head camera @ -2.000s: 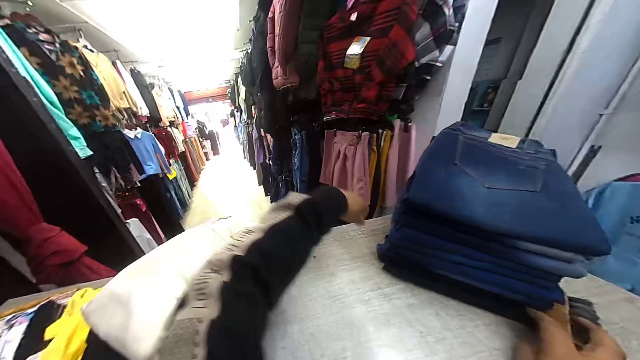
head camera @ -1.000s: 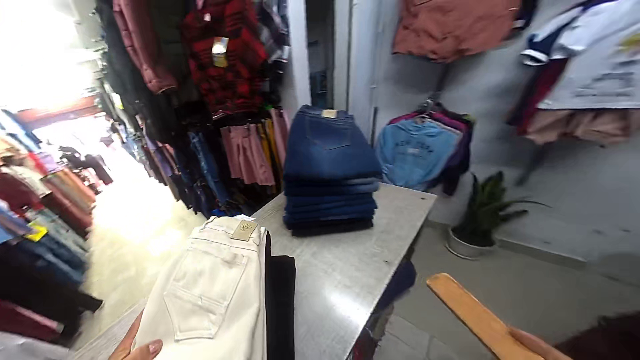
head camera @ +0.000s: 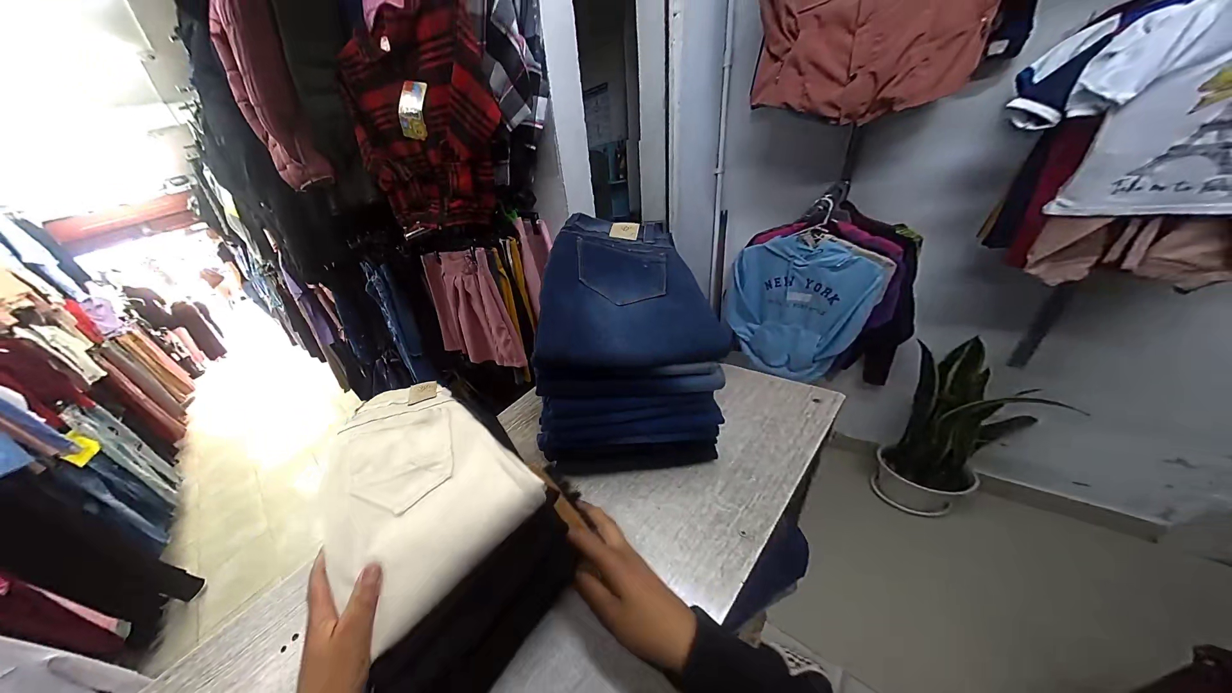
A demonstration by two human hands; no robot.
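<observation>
A stack of folded trousers stands on the grey wooden table [head camera: 664,539], with cream jeans [head camera: 433,500] on top and black trousers [head camera: 481,606] below. My left hand [head camera: 339,616] rests against the near left side of this stack, thumb on the cream jeans. My right hand [head camera: 626,587] is at the stack's right side, holding a flat brown wooden piece [head camera: 570,510] against it; its far end is hidden. Farther back on the table, a taller pile of folded blue jeans [head camera: 630,337] stands apart from both hands.
Skirts [head camera: 476,308] and a red plaid jacket [head camera: 433,125] hang behind the table. To the right are a light blue hoodie [head camera: 804,298] on a hanger and a potted plant [head camera: 929,462] on the floor. An aisle [head camera: 260,433] lined with clothes runs along the left.
My right hand has brought the wooden piece from the right of the table to the stack's side. The view has swung right since two seconds ago, when that hand was by the blue jeans.
</observation>
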